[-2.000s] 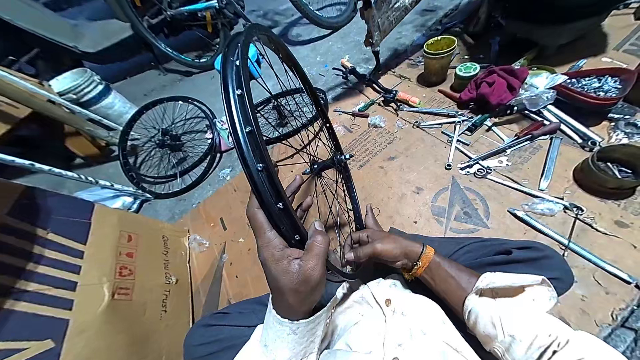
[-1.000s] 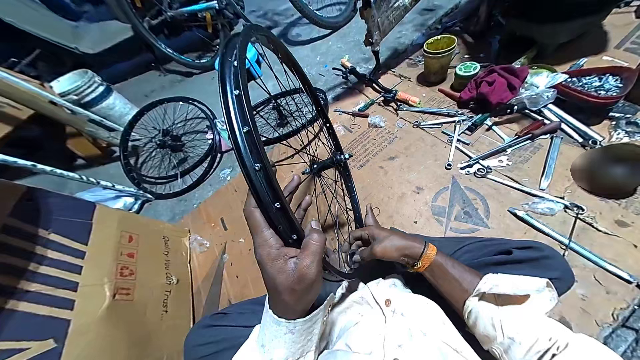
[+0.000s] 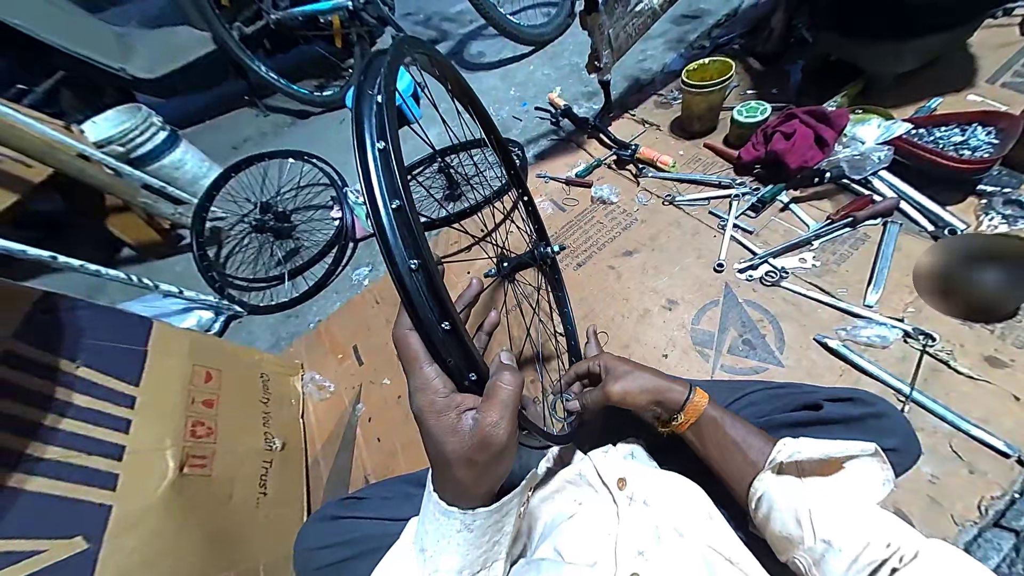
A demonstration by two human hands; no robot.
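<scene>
A black bicycle wheel rim (image 3: 392, 204) with spokes and a hub (image 3: 524, 262) stands tilted upright over my lap. My left hand (image 3: 472, 400) grips the rim low on its left side, thumb on the near side and fingers reaching behind toward the spokes. My right hand (image 3: 612, 384) is at the spokes near the bottom of the rim, its thumb and fingers around a small round ring-shaped spoke wrench (image 3: 563, 406), partly hidden by the fingers. No tyre is on the rim.
Several spanners (image 3: 726, 232) and a metal tube (image 3: 920, 400) lie on the cardboard at right, near a red tray (image 3: 952, 172) of small metal parts, a maroon cloth (image 3: 792, 142) and handlebars (image 3: 600, 140). More wheels (image 3: 200, 232) lie at left, beyond a cardboard box (image 3: 216, 448).
</scene>
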